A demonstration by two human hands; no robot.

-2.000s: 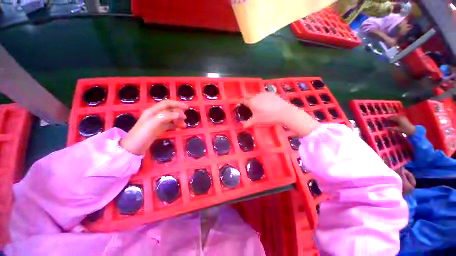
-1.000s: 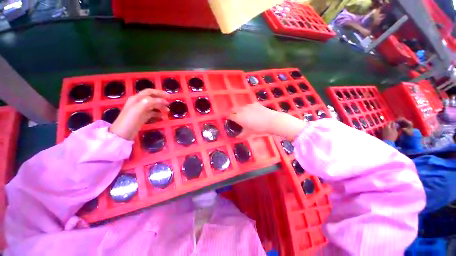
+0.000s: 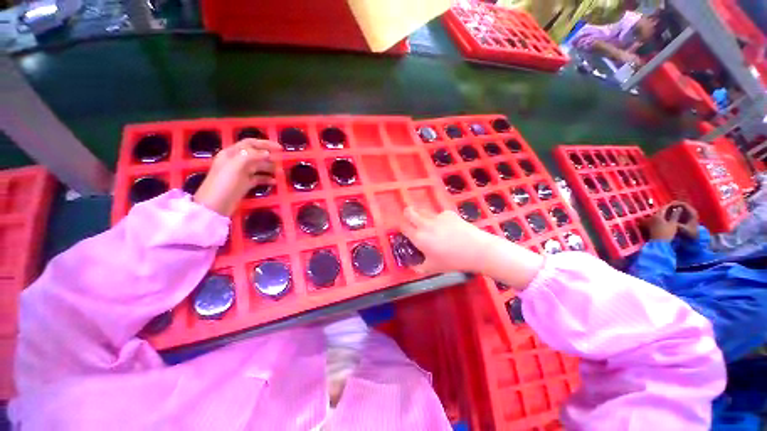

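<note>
Glossy black discs, likely watch heads (image 3: 323, 268), sit in the square pockets of a red foam tray (image 3: 294, 242) in front of me. My right hand (image 3: 433, 242) is at the tray's near right, its fingers around a disc (image 3: 406, 250) that looks tilted in the nearest row. My left hand (image 3: 239, 174) is curled over the second row from the back, fingertips by a disc (image 3: 261, 190). Its palm is hidden, so I cannot tell whether it holds anything. Several pockets at the tray's right side are empty.
A second red tray (image 3: 485, 190) adjoins on the right, partly filled. Another filled tray (image 3: 611, 210) lies farther right beside a person's hands and blue sleeves. More red trays lie at the back and left. A grey post (image 3: 52, 135) slants at left; a yellowish sheet (image 3: 395, 21) hangs above.
My right hand has moved from the second row down to the nearest row. The rightmost discs of the second and third rows are gone from their pockets. My left hand stays over the second row.
</note>
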